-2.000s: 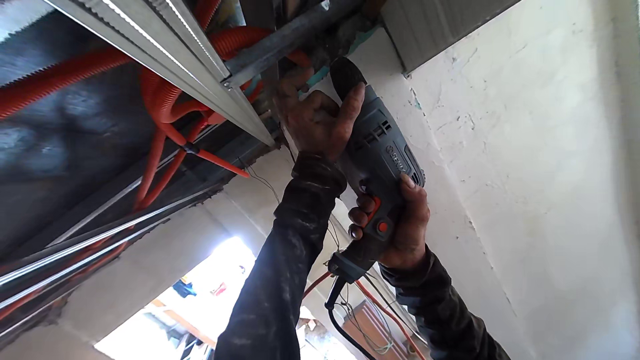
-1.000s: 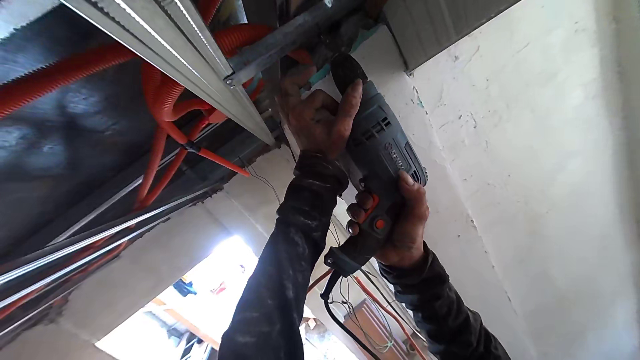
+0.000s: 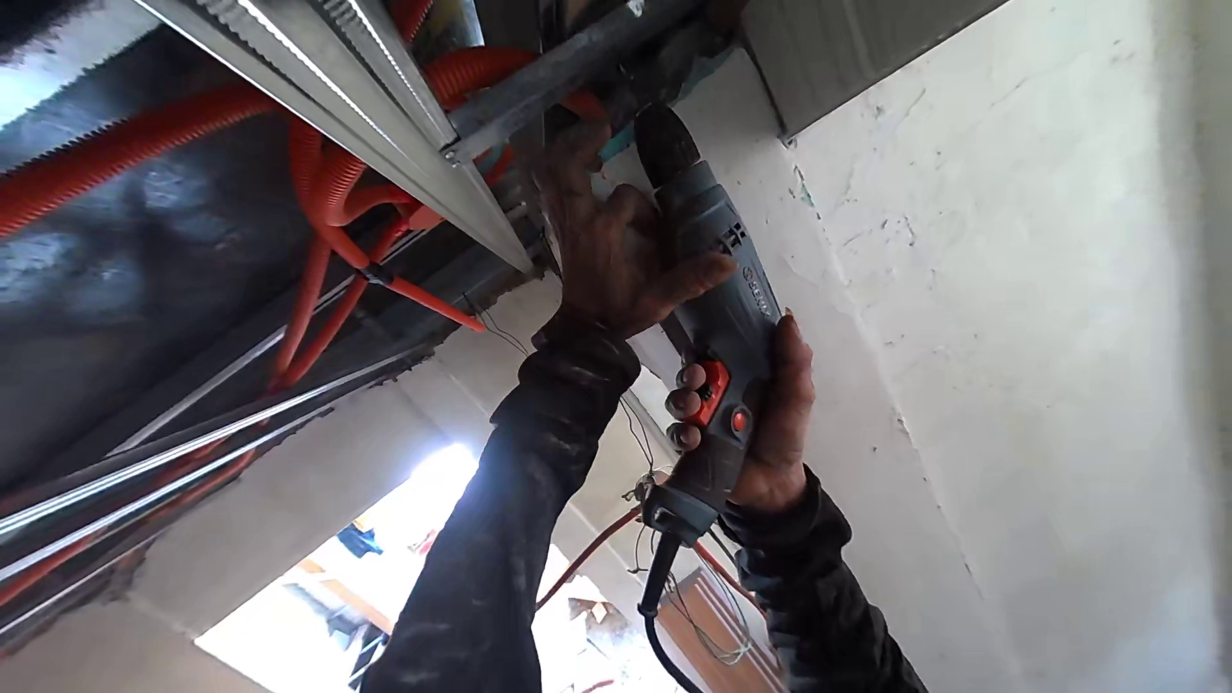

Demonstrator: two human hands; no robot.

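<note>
A corded power drill (image 3: 722, 289), dark grey with a red trigger, points up toward the ceiling edge. My right hand (image 3: 784, 414) is wrapped around its handle, fingers at the trigger. Beside the drill's front body is my left hand (image 3: 626, 241), its thumb lying over the housing and its other fingers reaching up beside a metal profile (image 3: 568, 82). What those fingertips touch is hard to make out in the shade. The chuck (image 3: 666, 144) sits close to the wall top; its bit cannot be seen. A black power cord (image 3: 657, 626) hangs from the handle.
Red corrugated conduits (image 3: 318, 183) loop overhead at the left, near light metal ceiling profiles (image 3: 385, 115). A pale plastered wall (image 3: 1011, 337) fills the right side. A grey panel (image 3: 847, 58) is at the top. Thin loose wires (image 3: 712, 645) dangle below the drill, and a bright opening (image 3: 318, 587) lies lower left.
My left thumb, closer to the chuck in the earlier frames, now lies lower on the drill's housing, and that hand is more spread. My right hand keeps its hold on the handle.
</note>
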